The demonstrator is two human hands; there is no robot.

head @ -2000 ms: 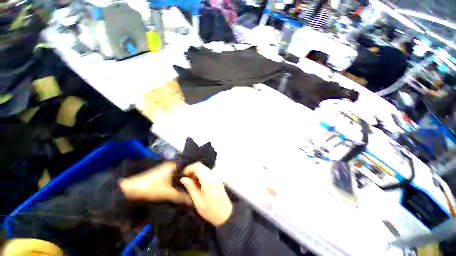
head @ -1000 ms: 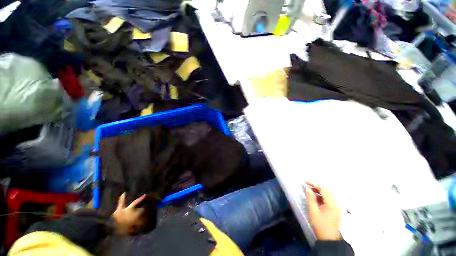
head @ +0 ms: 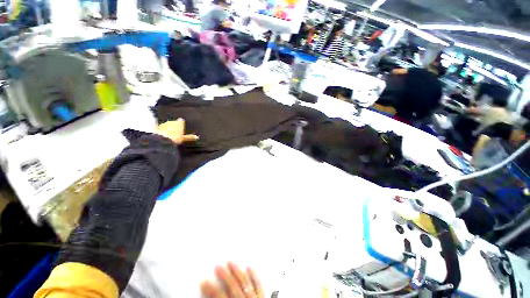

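A stack of dark brown cloth pieces (head: 232, 122) lies behind the white machine table (head: 232, 198), stretching from left of centre to the right. My left hand (head: 178, 132) reaches out on a dark sleeve and rests on the left end of this cloth, thumb and fingers apart. Whether it pinches a layer cannot be told. My right hand (head: 232, 282) is at the bottom edge, partly cut off and blurred, over the white table, fingers spread, with nothing seen in it. The sewing machine head (head: 401, 233) stands at the right.
A grey motor-like unit (head: 55, 87) with a yellow-green part stands at the far left. A blue crate edge (head: 35, 276) shows at the lower left. A white lamp arm (head: 485, 174) crosses the right side. Other workers sit behind at the right, one in black (head: 415, 90).
The view has swung up and right from the crate of dark cloth. My left hand has moved from the crate to the cloth stack. My right hand stays over the table, now with fingers spread.
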